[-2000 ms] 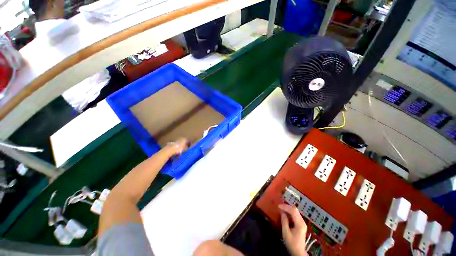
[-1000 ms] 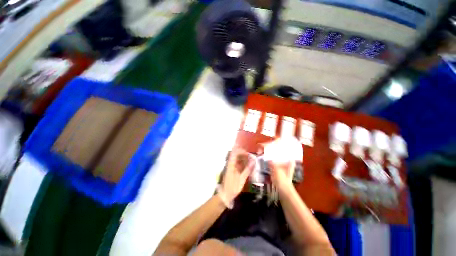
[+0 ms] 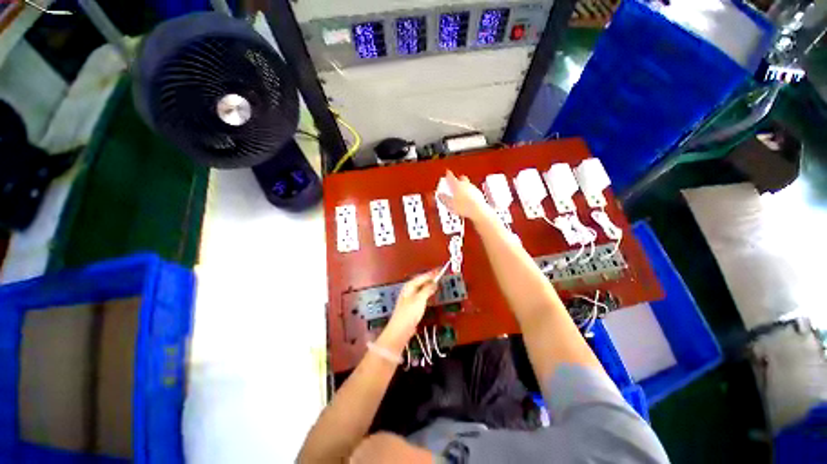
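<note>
The red-brown test board (image 3: 390,263) lies in front of me. My right hand (image 3: 461,195) is on a white power adapter (image 3: 445,188) at the fourth AC socket outlet from the left. Its bundled white cable (image 3: 455,254) runs down to my left hand (image 3: 419,292), which pinches the cable end just above the left output connector strip (image 3: 385,299). Whether the plug touches the strip cannot be told. Several white adapters (image 3: 530,192) stand on the right-hand sockets, with leads to the right strip (image 3: 589,265). Three flat sockets (image 3: 381,223) show at the left.
A black desk fan (image 3: 218,95) stands on the white ledge (image 3: 245,299). A blue bin (image 3: 163,362) with cardboard is at lower left. The rack with digital meters (image 3: 431,34) is behind the board. Blue bins stand at right (image 3: 617,91) and lower right (image 3: 694,335).
The view has turned right. My left hand has left the blue bin and holds a cable end over the board. My right hand has moved from the left strip up to an adapter at the fourth socket.
</note>
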